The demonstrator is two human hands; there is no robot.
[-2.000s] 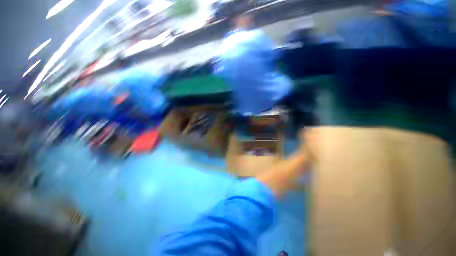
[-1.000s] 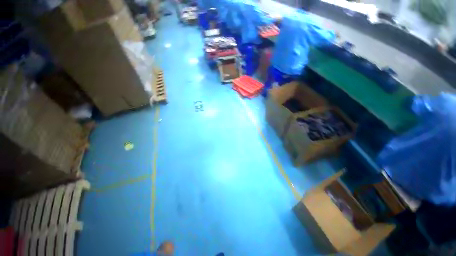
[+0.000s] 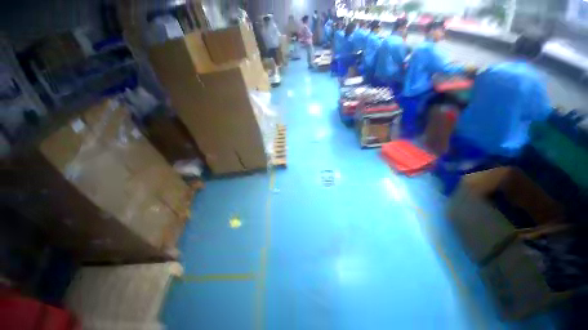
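Observation:
Neither of my hands is in the picture. Nearest in front of me is blue floor [image 3: 342,258] with yellow lines. To the left, a large carton stack [image 3: 122,187] partly covered in glossy clear wrap stands beside a pale wooden pallet [image 3: 119,296]. Beyond it stands a tall brown carton [image 3: 225,122] with raised flaps and clear film at its right side. At the lower right, two open cartons stand together; the nearer carton [image 3: 516,277] holds dark parts, blurred.
Workers in blue [image 3: 503,109] line the right side. Red trays [image 3: 407,156] lie on the floor by them, with a loaded trolley [image 3: 379,122] behind. A slatted pallet [image 3: 280,145] edges the tall carton. A red object [image 3: 35,312] is at lower left. People stand in the far aisle.
The view has lifted and turned left along the aisle. The hand at the bottom edge has left the picture, and so has the nearest open carton at the right.

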